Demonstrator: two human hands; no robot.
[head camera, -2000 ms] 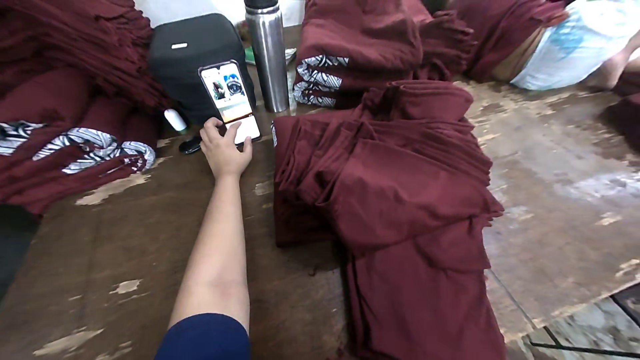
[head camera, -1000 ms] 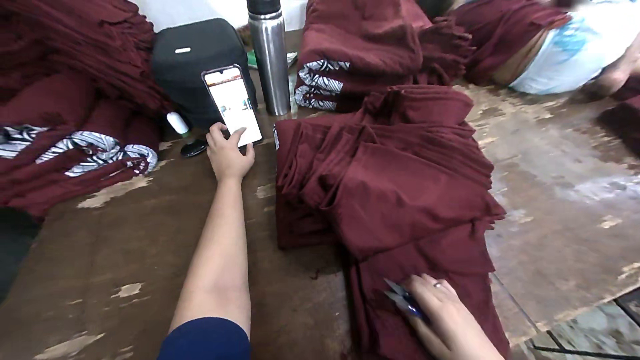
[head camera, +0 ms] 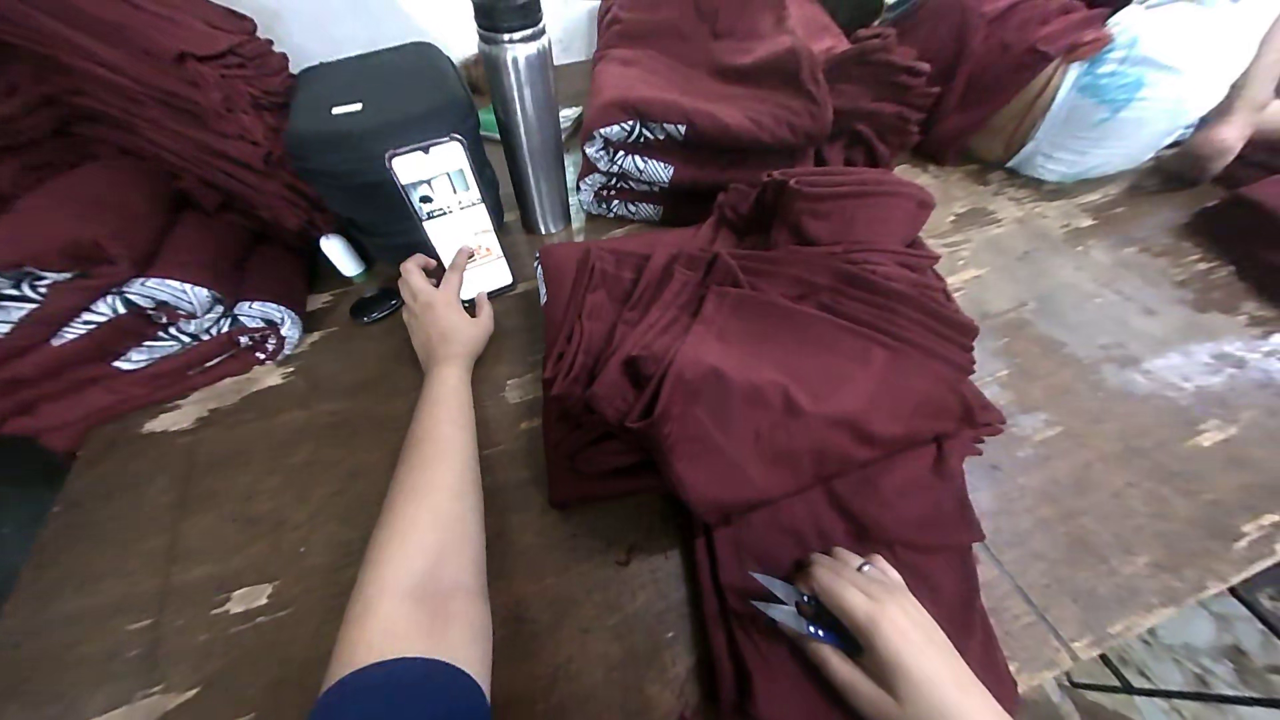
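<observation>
My left hand [head camera: 447,312] touches the lit screen of a smartphone [head camera: 455,220], which leans upright against a black fabric case [head camera: 385,130]. One fingertip rests on the lower part of the screen. My right hand [head camera: 870,630] holds small blue-handled thread snips [head camera: 800,612], their two blades apart and pointing left. That hand lies on the near end of a pile of maroon garments [head camera: 800,380], folded and overlapping on the worn wooden table [head camera: 260,520].
A steel bottle [head camera: 527,120] stands beside the case. Maroon stacks with patterned bands lie at the left [head camera: 150,300] and behind [head camera: 710,100]. A small white bottle [head camera: 342,256] and a black object [head camera: 376,305] lie near the phone. Another person's hand [head camera: 1215,145] is at far right.
My right hand, out of view two seconds ago, came in with the snips and rests on the garments. My left hand stays at the phone, whose screen picture has changed.
</observation>
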